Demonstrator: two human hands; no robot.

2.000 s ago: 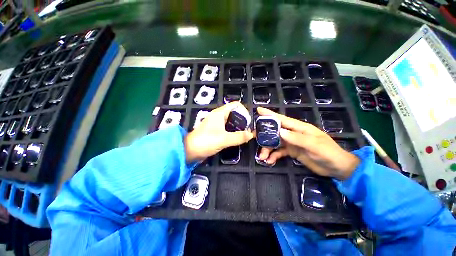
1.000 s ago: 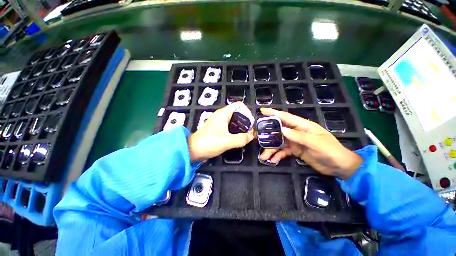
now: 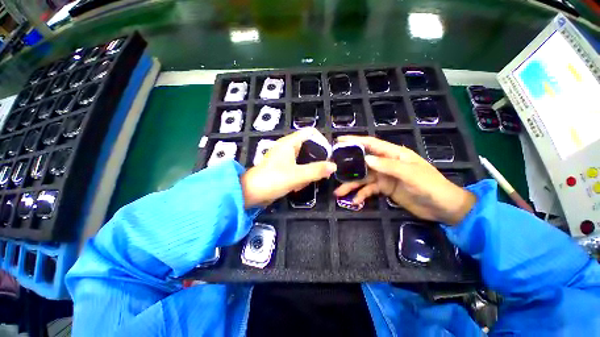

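Note:
My left hand [image 3: 279, 172] holds one smartwatch unit [image 3: 312, 153] between thumb and fingers, its dark screen tilted. My right hand [image 3: 408, 179] holds a second smartwatch unit [image 3: 349, 162], screen up, mostly black with a small green mark near its lower edge. The two units are side by side over the black foam tray [image 3: 332, 273]. In the tray, the two left columns hold units with silver-white backs up [image 3: 259, 245]; columns further right hold units with black screens up [image 3: 416, 243]. Two front middle pockets are empty. My hands hide some middle pockets.
Stacked black foam trays [image 3: 125, 72] filled with units stand at left, above a blue tray [image 3: 59, 280]. At right are an off-white instrument [image 3: 559, 191] with a bright screen, a few loose watch units [image 3: 487, 118] and a pale pen-like stick [image 3: 501, 180].
The right-hand unit's screen has gone from showing pale lines to mostly black with a green mark. Both hands keep hold of their units; the view has shifted slightly.

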